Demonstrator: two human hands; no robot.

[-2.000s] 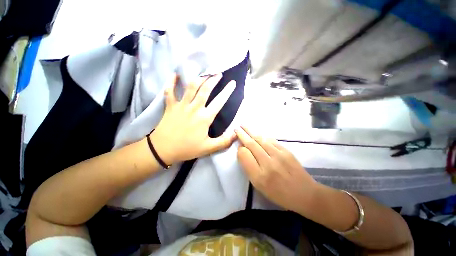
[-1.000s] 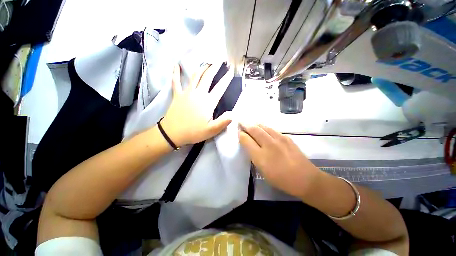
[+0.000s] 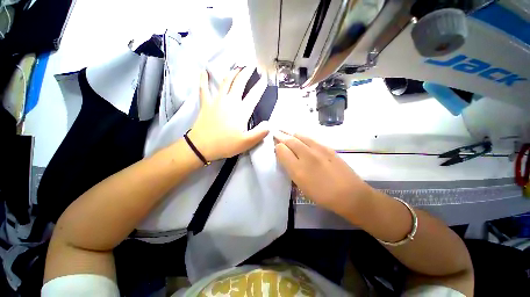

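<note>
The light grey garment body panel (image 3: 244,197) lies in front of me, left of and below the presser foot and needle (image 3: 286,74). A black strip (image 3: 214,194) crosses it, and a dark piece (image 3: 266,104) lies between my left fingers and the needle area. My left hand (image 3: 228,125) is flat on the panel with fingers spread, its thumb tip near my right fingertips. My right hand (image 3: 317,168) has its fingers together at the panel's right edge and grips the fabric there; its thumb is hidden.
The white JACK sewing machine (image 3: 476,66) fills the upper right. A dark grey cylinder (image 3: 332,104) stands right of the needle. Thread snips (image 3: 466,152) and red-handled scissors (image 3: 521,165) lie at the right. A ruler (image 3: 430,196) runs along the front edge. A black fabric panel (image 3: 96,145) lies left.
The view has shifted, showing more of the machine head and lettering. Both hands and the fabric edge have moved slightly forward, towards the needle area. The grip looks the same.
</note>
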